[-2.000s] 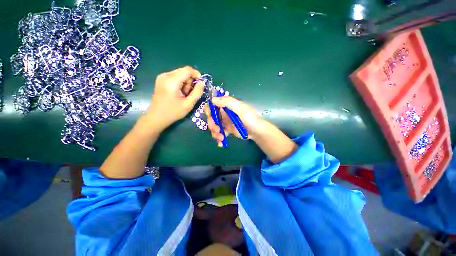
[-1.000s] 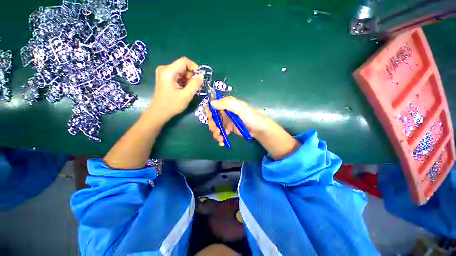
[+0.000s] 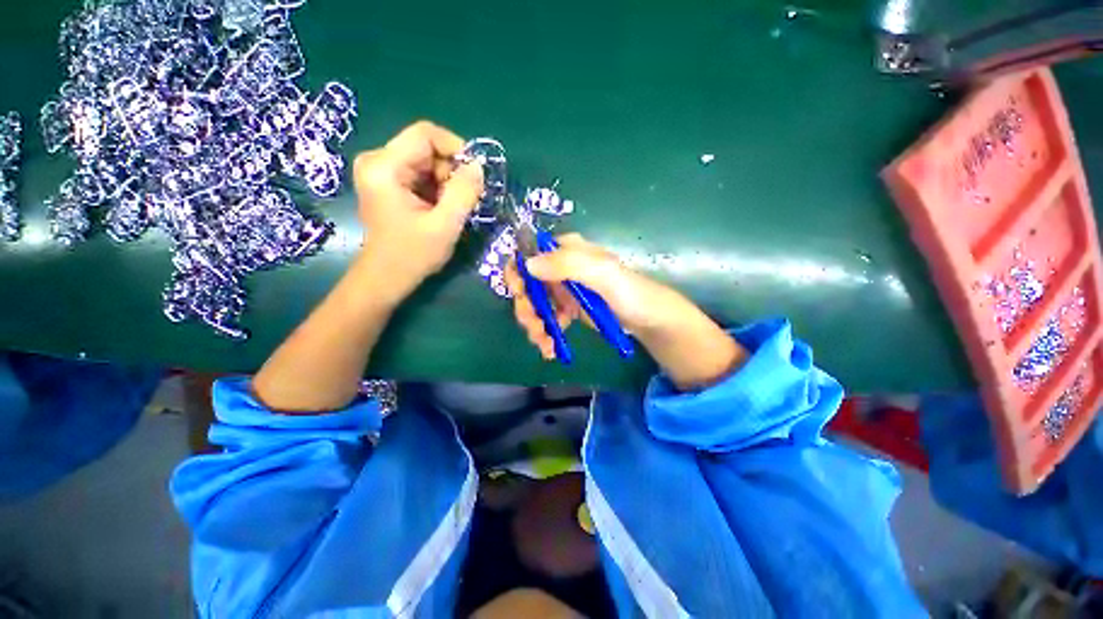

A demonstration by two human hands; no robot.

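Note:
My left hand [image 3: 417, 200] holds a silver looped parts frame [image 3: 490, 157] between thumb and fingers, a little left of the middle. My right hand [image 3: 587, 296] holds the blue-handled nippers [image 3: 554, 290], jaws pointing up and left, just below and right of the frame. The handles are spread. Whether the jaws touch the frame is too small to tell. Small silver cut parts [image 3: 497, 262] lie on the green bench left of the nippers, and more [image 3: 549, 202] lie above the jaws.
A tangled heap of silver frames [image 3: 194, 145] is at the upper left, with more at the left edge. A pink-orange tray [image 3: 901, 181] with small bits in its compartments stands right. A metal post [image 3: 898, 51] is at the upper right. The bench [image 3: 750, 314] ends above my lap.
My left hand has moved slightly up and left with the frame. My right hand and the nippers have shifted slightly right, away from the frame. The view has shifted a little.

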